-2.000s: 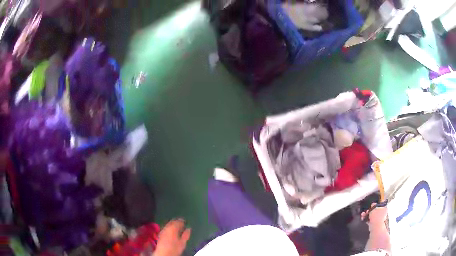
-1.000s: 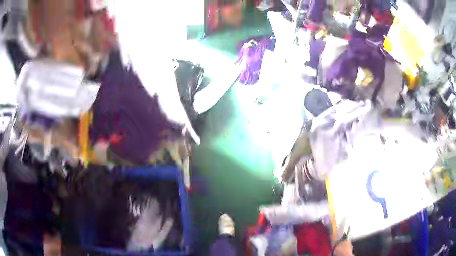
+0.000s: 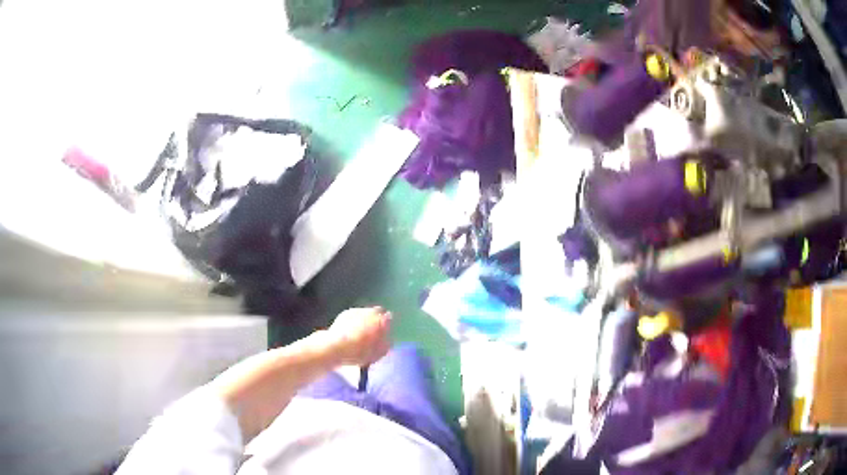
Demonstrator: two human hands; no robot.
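Note:
My left hand (image 3: 362,336) is low in the middle of the view, in front of my purple-blue trousers, with the forearm coming from a white sleeve at the lower left. Its fingers look curled, but blur hides whether it holds anything. A small dark strip (image 3: 363,377) shows just below it; I cannot tell if it touches the hand. My right hand is not in view.
A black bag with white material (image 3: 243,199) stands on the green floor (image 3: 409,209), beside a long white panel (image 3: 353,204). A purple cloth heap (image 3: 464,116) lies ahead. Purple cloth rolls or bundles (image 3: 641,209) and machine parts (image 3: 743,121) crowd the right.
The view has swung away from the white table with the curved navy piece, which is out of view. My right hand has left the picture; my left hand shows again, before my body.

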